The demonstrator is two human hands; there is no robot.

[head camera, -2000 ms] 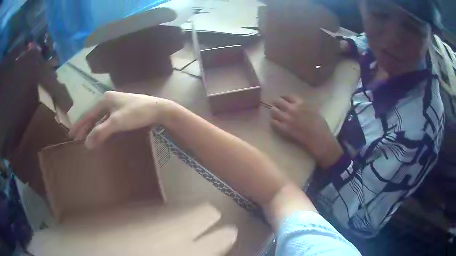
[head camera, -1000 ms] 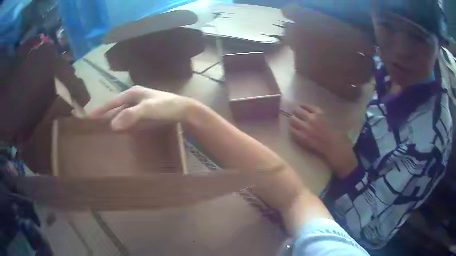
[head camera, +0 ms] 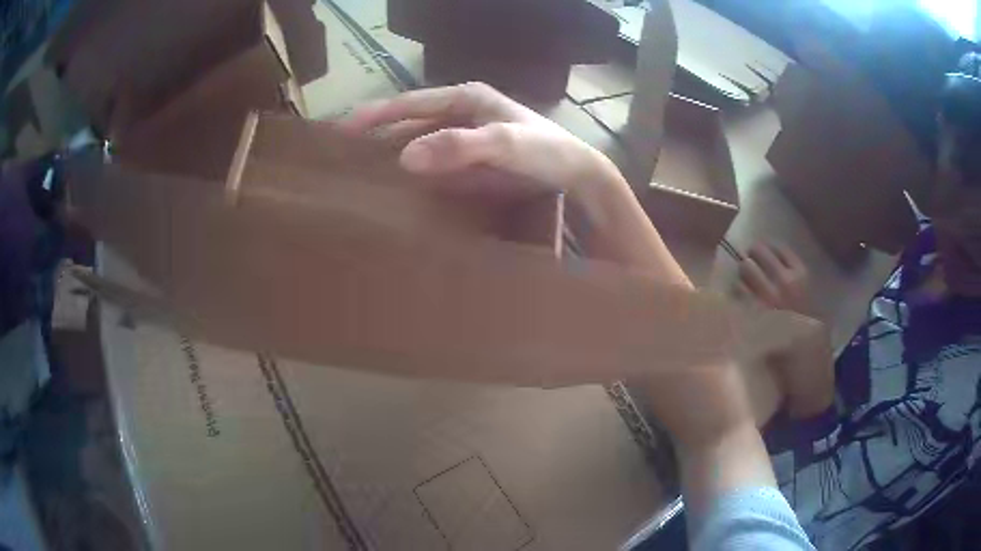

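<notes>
The brown cardboard box being folded [head camera: 355, 161] stands open in front of me, tilted. Its long lid panel [head camera: 463, 307] is raised on the near side, blurred, and hides the lower part of the box. My right hand [head camera: 484, 135] reaches in from the lower right and grips the far wall, thumb on the inner side and fingers over the edge. The lid's right end crosses in front of my forearm. My left hand is not visible.
Printed cardboard [head camera: 355, 463] covers the work surface. A narrow open tray [head camera: 694, 161] with an upright flap stands at the upper right, beside a neighbour's hand [head camera: 772, 274]. Brown boxes [head camera: 495, 48] stand at the far side and upper left. Notched blanks [head camera: 721, 54] lie behind.
The lid panel has swung up from lying open towards me. The box and my right hand now appear higher and further right, and the whole view has shifted.
</notes>
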